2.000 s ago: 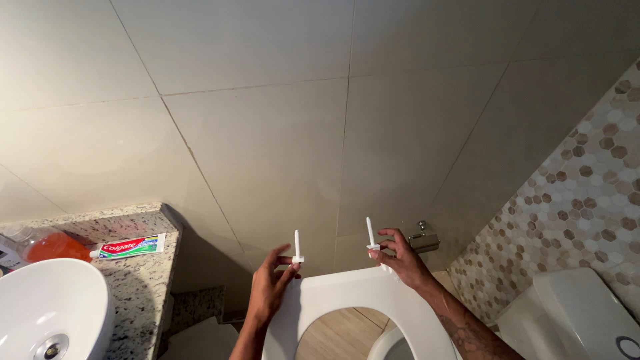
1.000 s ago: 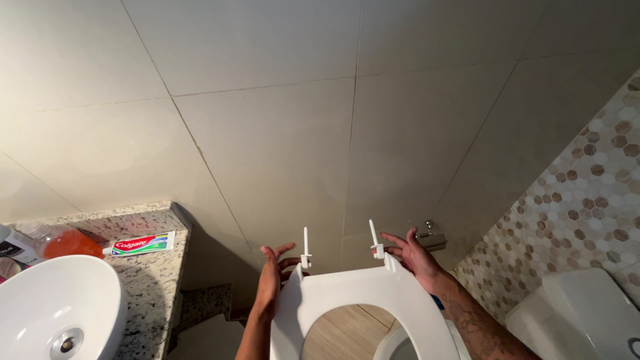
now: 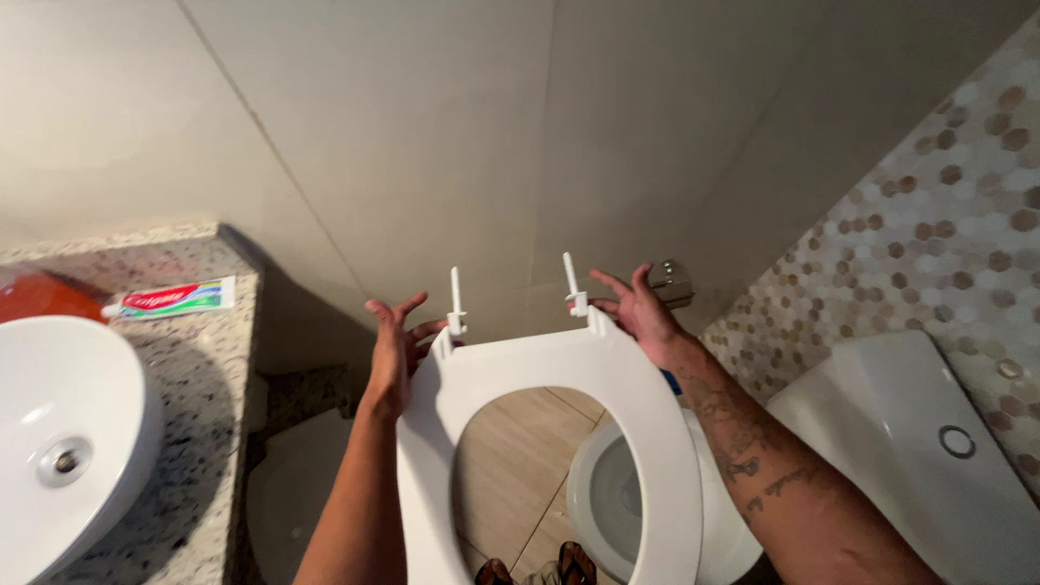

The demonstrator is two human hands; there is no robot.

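Note:
Between my two hands is a white plastic toilet seat (image 3: 528,361), its hinge end pointing away from me. A white hinge bolt (image 3: 455,296) stands up from the seat's left hinge, and a second white hinge bolt (image 3: 572,280) from the right one. My left hand (image 3: 398,345) supports the left hinge corner, thumb and index finger spread, other fingers partly hidden behind the seat. My right hand (image 3: 638,313) is at the right hinge corner, its fingers spread, some reaching behind the hinge. Below the seat, the toilet bowl (image 3: 589,479) shows partly through the opening.
At left, a white basin (image 3: 130,406) sits on a speckled stone counter (image 3: 203,366) with a toothpaste tube (image 3: 175,299) and an orange bottle (image 3: 49,296). A toilet cistern (image 3: 877,406) stands at right by hexagon-patterned tiles. A metal wall fixture (image 3: 674,291) is behind my right hand.
Two seconds ago my fingertips were at the bases of both hinge bolts; now my hands are more spread and lower along the seat's corners. The view has shifted somewhat.

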